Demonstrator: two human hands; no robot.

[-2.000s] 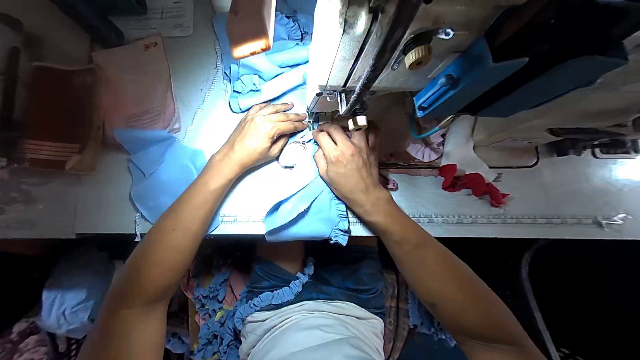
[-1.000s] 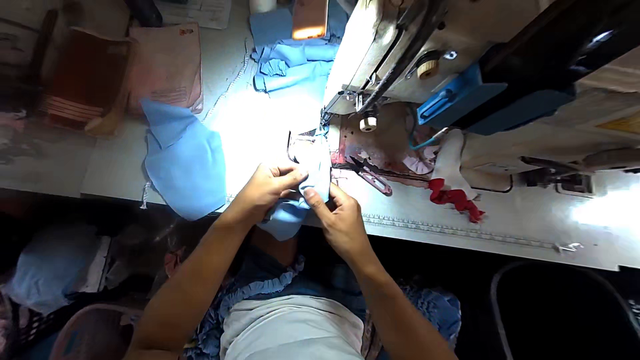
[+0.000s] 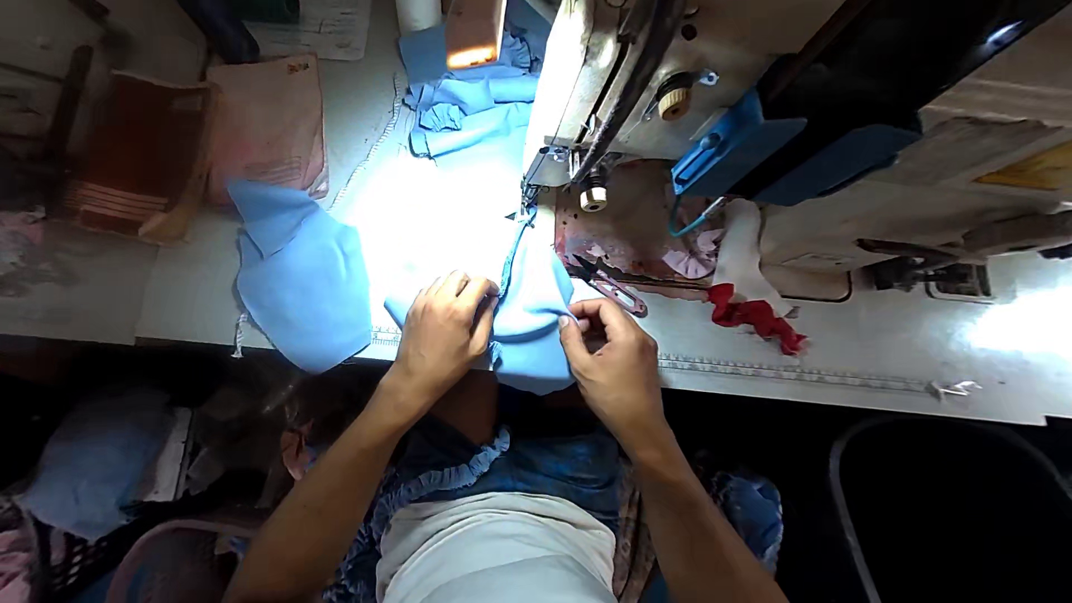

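Note:
A light blue fabric piece lies under the needle area of a sewing machine and hangs over the table's front edge. Its dark seam edge runs down from the presser foot. My left hand pinches the fabric by that seam. Between thumb and fingers, my right hand grips the fabric's right edge. Close above the right hand lie thread snips with a pink handle. A separate blue fabric piece rests to the left of my left hand.
Ruffled blue fabric is heaped behind the needle at left. A red fabric strip and a measuring tape lie on the right. Brown packets are at far left. A dark bin stands below the table at right.
Both hands have come away from the needle toward the table's front edge, and they are now farther apart than one second ago. The fabric is spread wider between them. The snips have come into sight.

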